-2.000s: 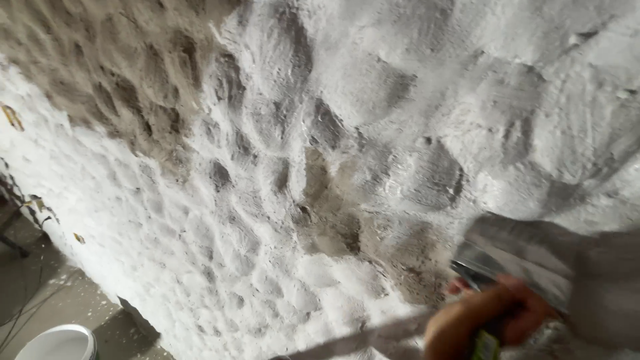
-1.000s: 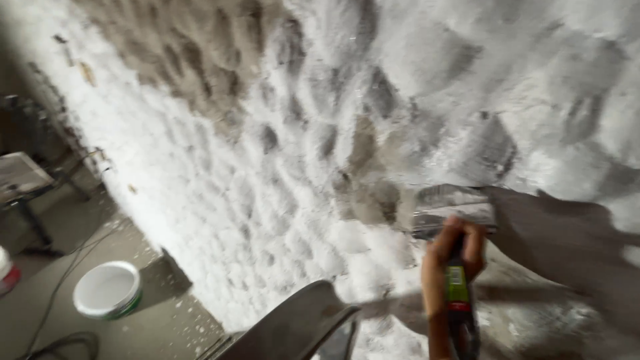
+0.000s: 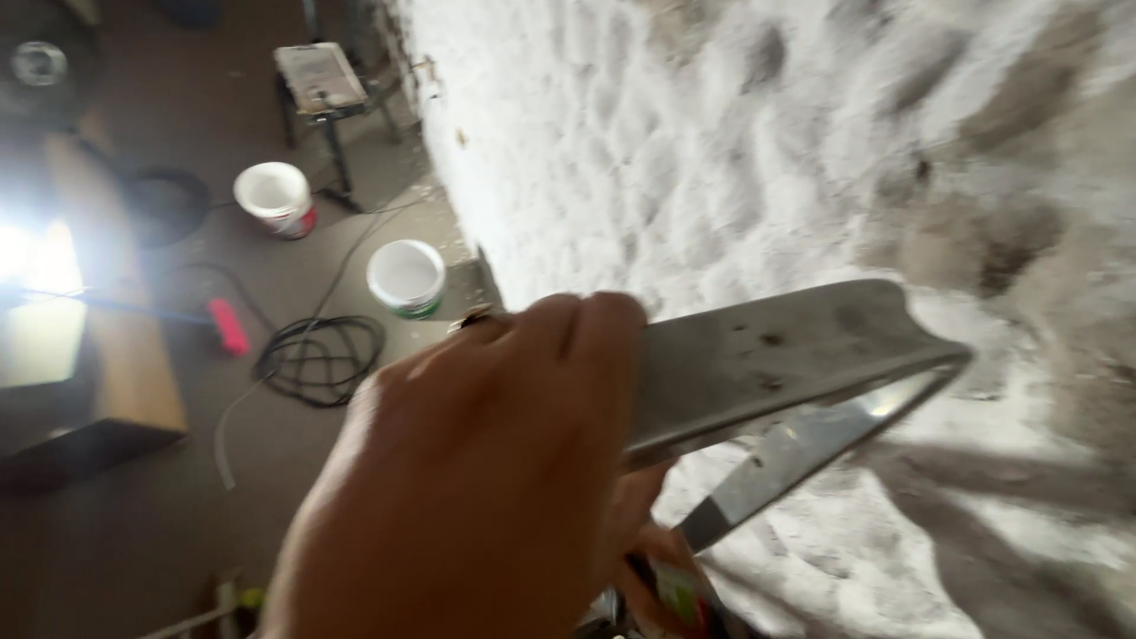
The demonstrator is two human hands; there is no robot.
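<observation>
My left hand (image 3: 479, 461) fills the lower middle, its fingers wrapped around a grey metal plaster pan (image 3: 772, 355) that reaches right toward the wall. Below and partly behind it, my right hand (image 3: 652, 532) grips a wide putty knife (image 3: 785, 457) by its dark handle with a green label. The knife's metal blade slants up to the right and meets the pan's far end, as seen from here; my left hand hides part of the right. Behind both tools stands a rough, bumpy wall (image 3: 621, 160) with white coating and bare brownish patches at right.
Two white buckets (image 3: 406, 275) (image 3: 273, 191) stand on the floor, with a coiled black cable (image 3: 319, 359) close by. A small stand (image 3: 321, 80) carries a tray at upper left. A bright lamp (image 3: 35, 257) shines at far left beside a wooden board (image 3: 133, 355).
The putty knife has come away from the wall and is now at the pan. The pan, low in the view one second ago, is now raised in my left hand. The view has swung left.
</observation>
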